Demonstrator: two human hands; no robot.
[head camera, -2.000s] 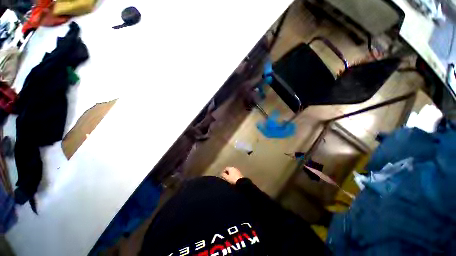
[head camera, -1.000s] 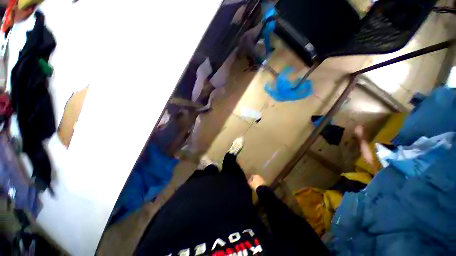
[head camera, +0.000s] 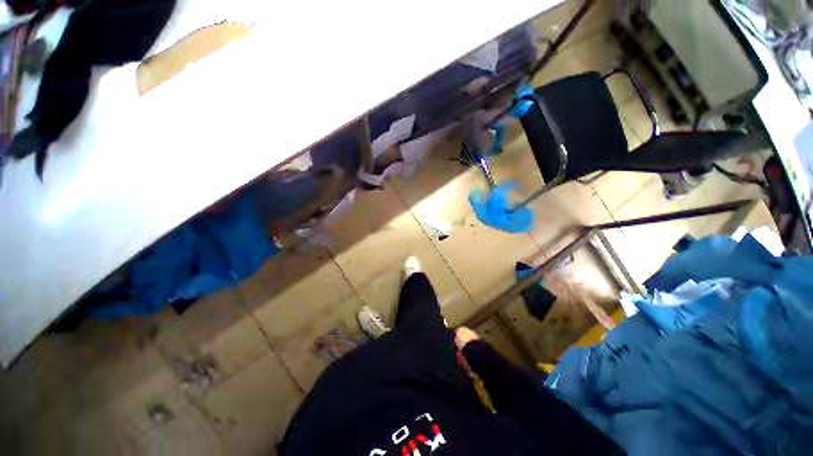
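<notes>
My right hand (head camera: 465, 337) hangs beside my right leg, small and blurred at the end of a black sleeve; its fingers cannot be made out. My left hand is out of the picture. On the white table (head camera: 294, 80) at the left lie a beige-khaki cut panel (head camera: 189, 58) with one curved edge and a limp black cloth (head camera: 94, 44) beside it, cut off by the top edge. Neither hand touches them.
A black chair (head camera: 579, 120) stands on the tiled floor ahead, with blue cloth (head camera: 504, 209) by its legs. A metal frame (head camera: 669, 216) and a heap of blue garments (head camera: 677, 365) are at the right. Blue cloth (head camera: 196, 254) and scraps lie under the table.
The view has turned, so the table edge runs flatter and the beige panel and black cloth sit nearer the top. More floor shows at lower left. My right hand still hangs at my side.
</notes>
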